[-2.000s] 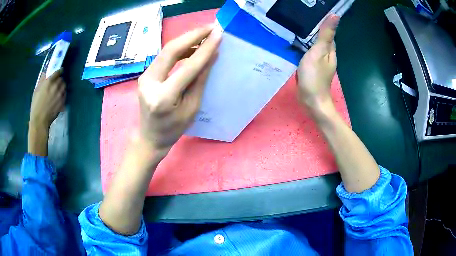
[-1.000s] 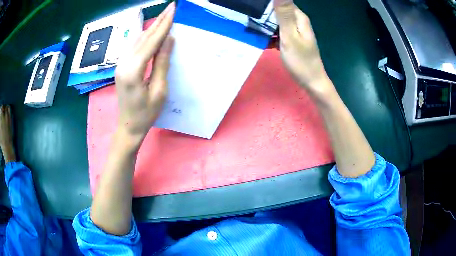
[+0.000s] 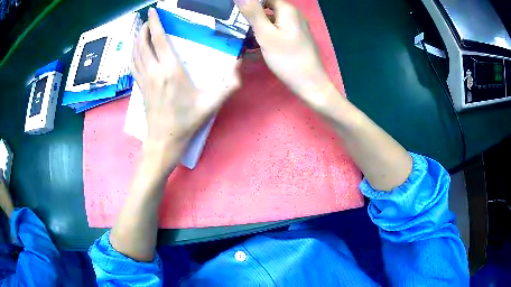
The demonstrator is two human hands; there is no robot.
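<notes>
A flat printed carton point(image 3: 193, 58), white with a blue band and a dark rectangle at its top, lies over the upper left of the pink-red mat point(image 3: 269, 162). Its top is cut off by the picture's edge. My left hand point(image 3: 173, 92), slightly blurred, lies across the carton's white panel with the thumb pointing right and covers much of it. My right hand point(image 3: 286, 47) grips the carton's upper right end, its fingertips near the picture's top edge. A stack of flat cartons point(image 3: 100, 56), white and blue with a dark rectangle on top, sits left of my left hand.
A closed white and blue retail box point(image 3: 43, 102) lies on the dark green bench at the far left. Another person's blue sleeve point(image 3: 33, 238) and part of a white object show at the left edge. A bench scale point(image 3: 484, 78) with a thin dark cord stands at the right.
The carton and both my hands have moved left in the view. My left hand has turned across the white panel. The other person's hand has left the closed box at the far left.
</notes>
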